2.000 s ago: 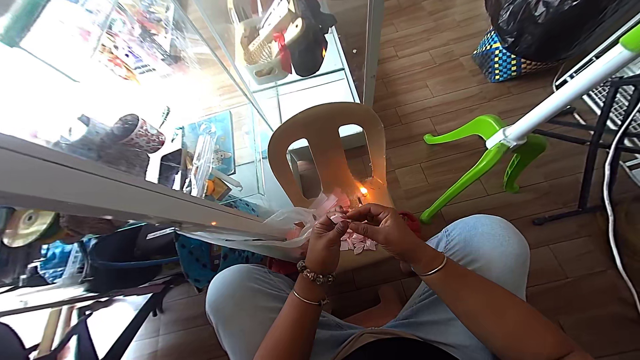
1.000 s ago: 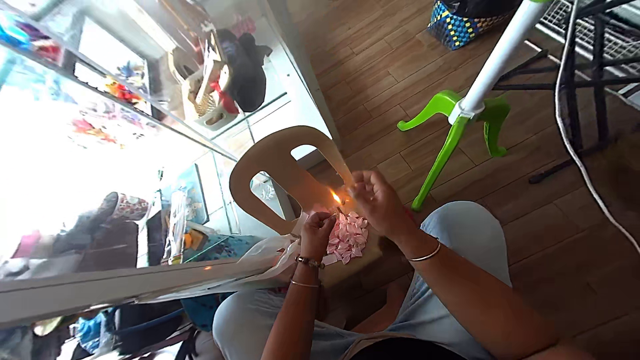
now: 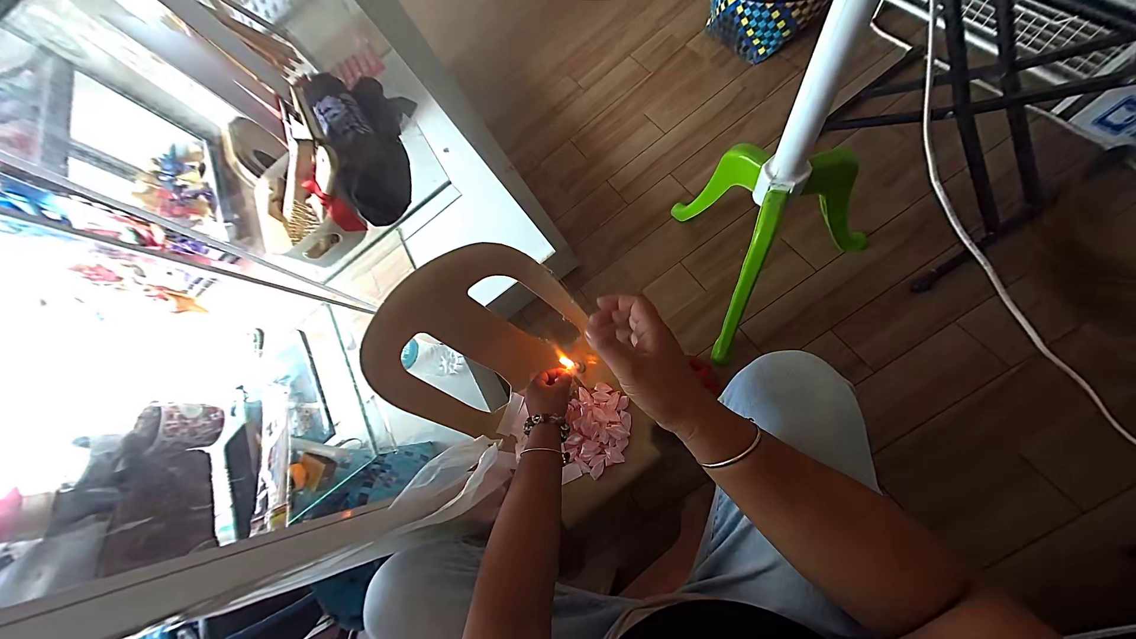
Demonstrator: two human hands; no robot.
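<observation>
A small flame (image 3: 566,361) burns above the seat of a beige plastic chair (image 3: 444,284), beside the backrest. Close against the flame is my left hand (image 3: 549,390), its fingers bent together; whatever it may pinch is too small to make out. My right hand (image 3: 635,351) is raised to the right of the flame, fingers spread and slightly curled, holding nothing visible. A pile of folded pink ribbon pieces (image 3: 599,430) lies on the seat, right of my left wrist. White translucent plastic or ribbon (image 3: 453,484) trails to the left of my left forearm.
On the left stands a glass display cabinet (image 3: 355,297) with bags and other goods inside. A white pole with green feet (image 3: 750,266) stands on the wood-look floor. Further right are a black metal frame (image 3: 967,115), a white cable (image 3: 967,240) and a woven basket (image 3: 763,31).
My hands, together two seconds ago, are now apart. My right hand has opened and lifted away to the right, while my left hand has come to the flame. The view has shifted.
</observation>
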